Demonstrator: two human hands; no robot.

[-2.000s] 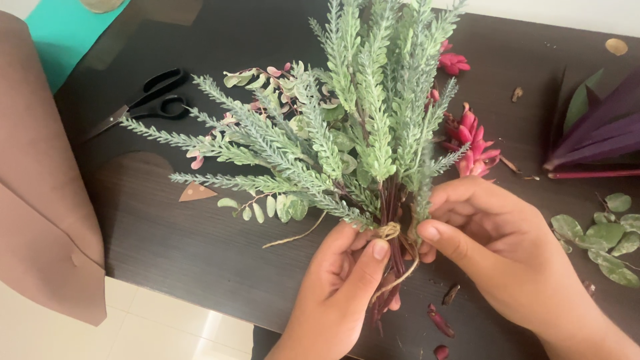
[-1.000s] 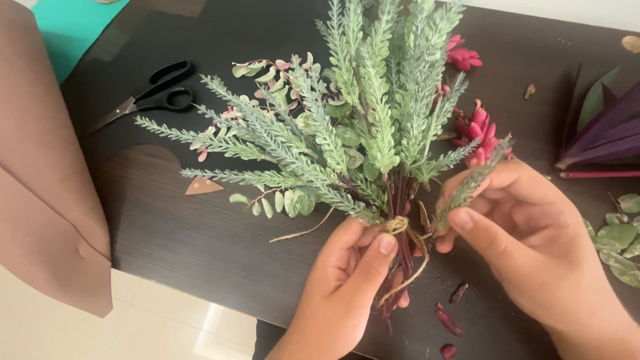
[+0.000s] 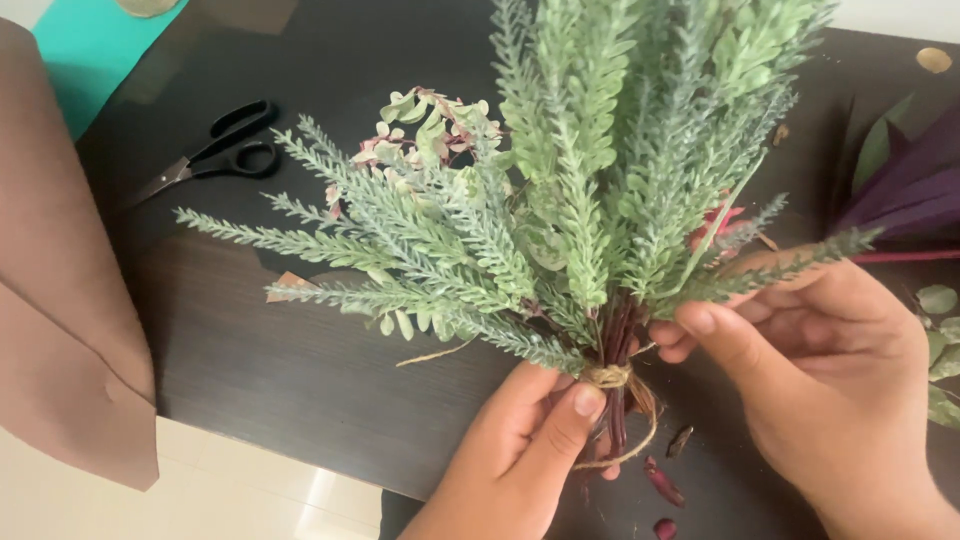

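Note:
A bundle of pale green, frosted-looking foliage stems [image 3: 592,187] fans out over the dark table. Jute twine [image 3: 609,376] wraps the gathered dark red stems, and a loose loop of it hangs below. My left hand [image 3: 525,442] grips the stems at the twine, thumb in front and fingertips showing behind. At the bundle's right side, my right hand [image 3: 802,352] pinches a low green sprig [image 3: 795,266] between thumb and fingers, just above the twine. Part of a pink-red flower [image 3: 716,221] shows behind the foliage.
Black-handled scissors [image 3: 217,154] lie at the upper left, near brown wrapping material [image 3: 67,262] and a teal sheet [image 3: 97,52]. Purple leaves [image 3: 907,180] and variegated leaves [image 3: 945,352] are at the right. Dried bits [image 3: 664,484] lie below the bundle. The table edge [image 3: 292,457] borders a tiled floor.
My right hand has moved in closer to the stems with the sprig, which stood farther out one second ago. The foliage now covers more of the pink-red flowers. My left hand keeps its hold.

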